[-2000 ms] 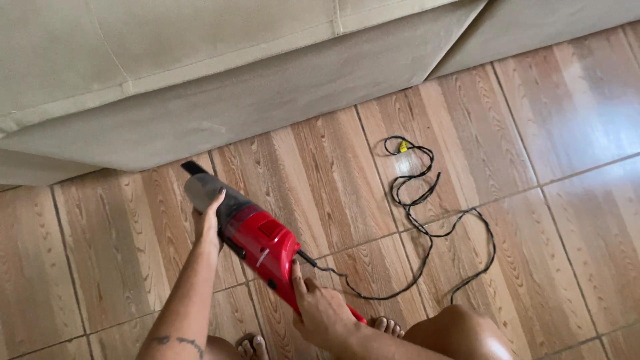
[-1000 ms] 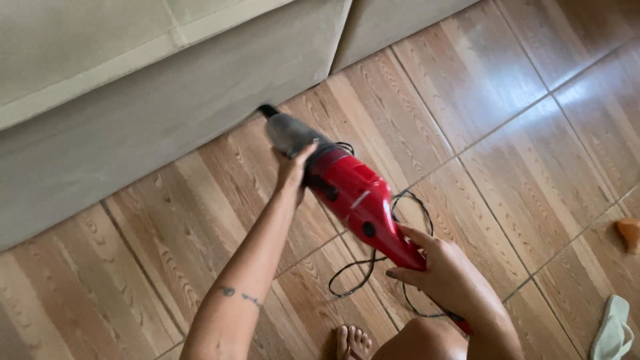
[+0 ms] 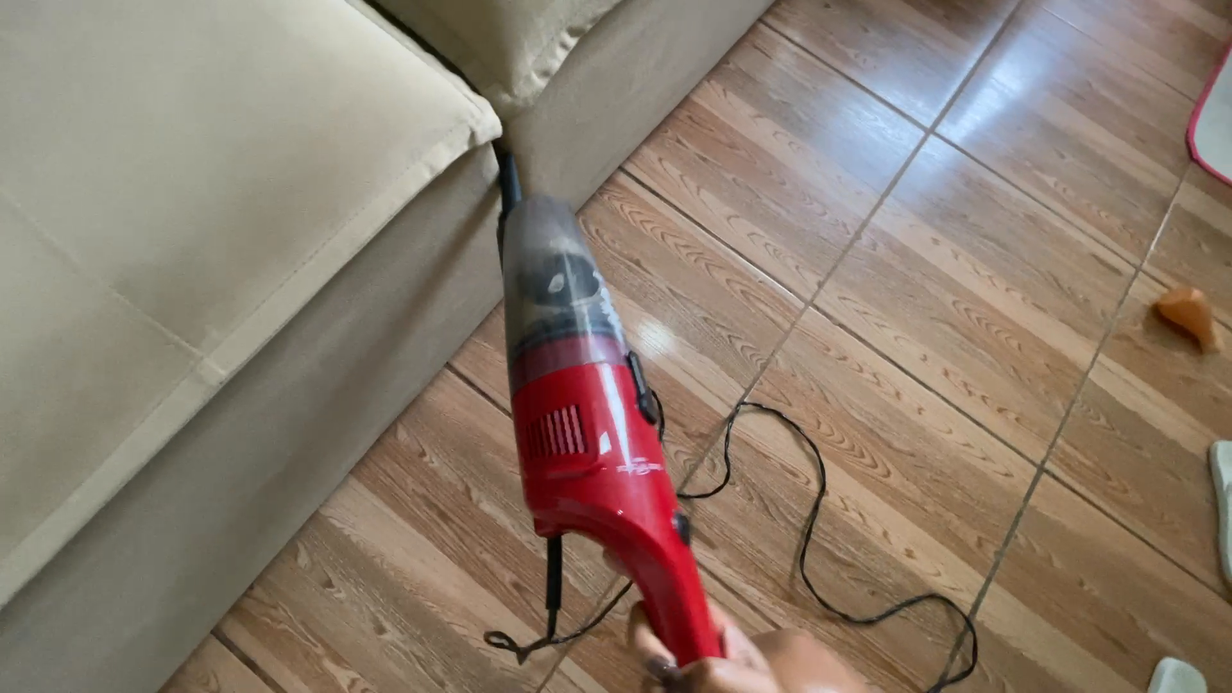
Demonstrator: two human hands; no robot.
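Note:
My right hand [image 3: 741,659], cut off by the bottom edge, grips the handle of a red handheld vacuum cleaner [image 3: 592,452]. Its clear grey dust cup [image 3: 558,269] points away from me, and the black crevice nozzle [image 3: 509,183] reaches into the gap where two beige sofa sections meet. The nozzle's tip is hidden there, by the corner of the seat cushion [image 3: 289,173]. A black power cord [image 3: 818,481] leaves the rear of the body and curls over the floor. My left hand is out of view.
The sofa's fabric base [image 3: 385,356] runs diagonally beside the vacuum. On the wood-look tile floor [image 3: 905,385] at the right lie a small orange-brown object [image 3: 1188,316] and parts of pale flip-flops [image 3: 1222,510]. A pink-edged mat [image 3: 1215,125] shows at the upper right.
The nozzle has moved from the foot of the sofa base up to the gap between the sections. My left hand, earlier on the dust cup, has left it and the view. The view has shifted.

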